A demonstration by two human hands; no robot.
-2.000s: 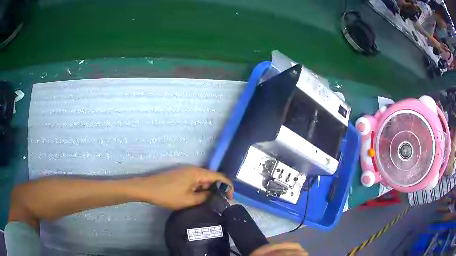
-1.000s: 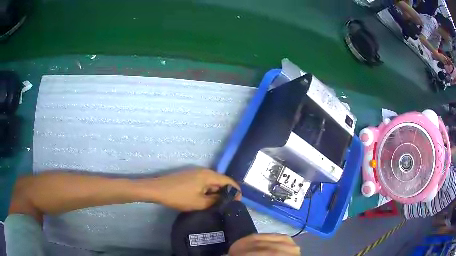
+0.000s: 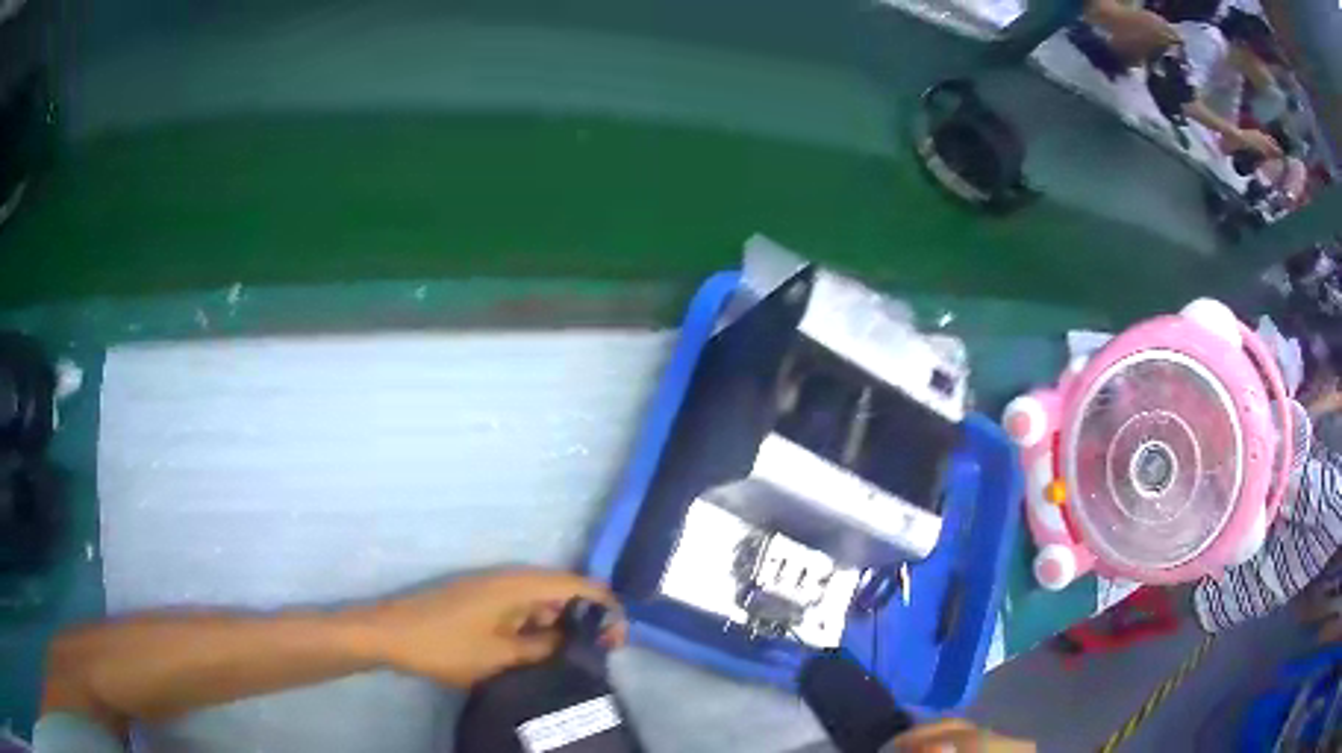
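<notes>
My left hand (image 3: 508, 625) pinches a small dark piece (image 3: 586, 621) above a black ear cup with a white label (image 3: 548, 730), at the bottom edge of the picture. My right hand (image 3: 964, 737) is cut off by the bottom edge and holds a thick black rod-shaped screwdriver (image 3: 854, 700). The rod is apart from the ear cup, over the near rim of the blue tray (image 3: 624, 525). A silver-and-black box (image 3: 842, 509), probably a screw feeder, stands in the tray, with a bright metal ledge facing the hands.
A white foam sheet (image 3: 353, 471) lies under the work. A pink fan (image 3: 1155, 464) stands right of the tray. Headphones (image 3: 971, 144) lie on the green conveyor, with dark headphones (image 3: 27, 441) at the left edge. People work at the upper right.
The black rod and my right hand have moved right, away from the ear cup to the tray's near rim. The view has shifted. My left hand still pinches the dark piece.
</notes>
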